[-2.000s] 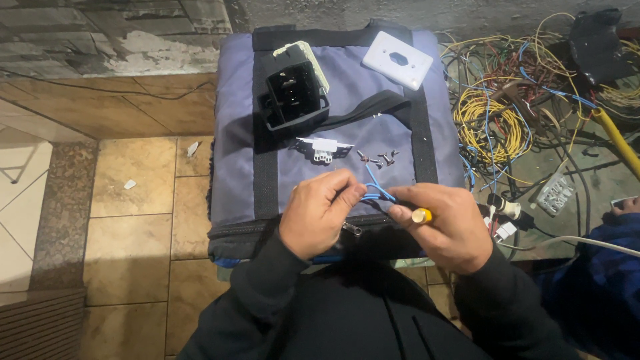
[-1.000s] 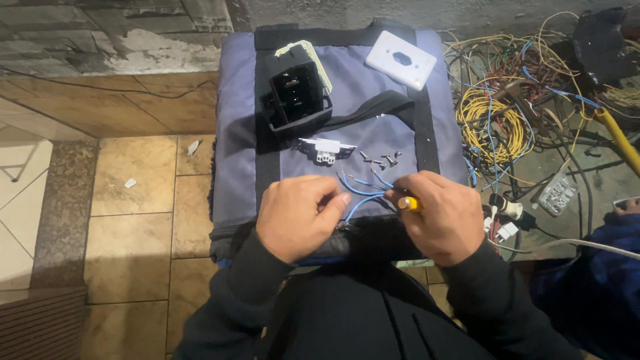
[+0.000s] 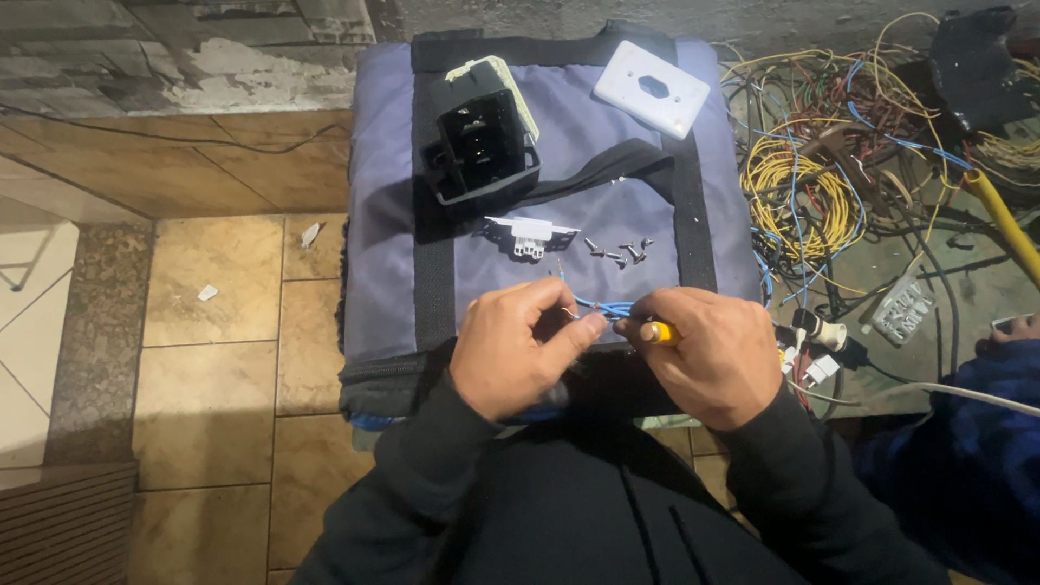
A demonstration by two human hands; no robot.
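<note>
Blue insulated wires (image 3: pixel 605 308) with bare copper ends run between my two hands, low over a grey-blue fabric bag (image 3: pixel 496 309). My left hand (image 3: pixel 520 345) pinches the wires near their stripped ends between thumb and fingers. My right hand (image 3: pixel 711 349) grips the wires and a tool with a yellow handle (image 3: pixel 660 332), whose working end is hidden. Just beyond my hands lie a white socket module (image 3: pixel 530 236) and several small screws (image 3: pixel 621 253). Farther up the bag are a black plastic electrical box (image 3: pixel 487 142) and a white wall plate (image 3: pixel 652 88) with a hexagonal opening.
To the right lie tangled wires with a yellow coil (image 3: pixel 800 191), a clear case of small parts (image 3: pixel 896 309), white plugs (image 3: pixel 821 370) and a yellow tube (image 3: pixel 1007 223). A black strap (image 3: pixel 609 172) crosses the bag. Part of another person shows at the right edge.
The wires lay spread between my hands one second ago; now they are bunched closer together, and my left fingers have moved in along them. The tool stays in my right hand.
</note>
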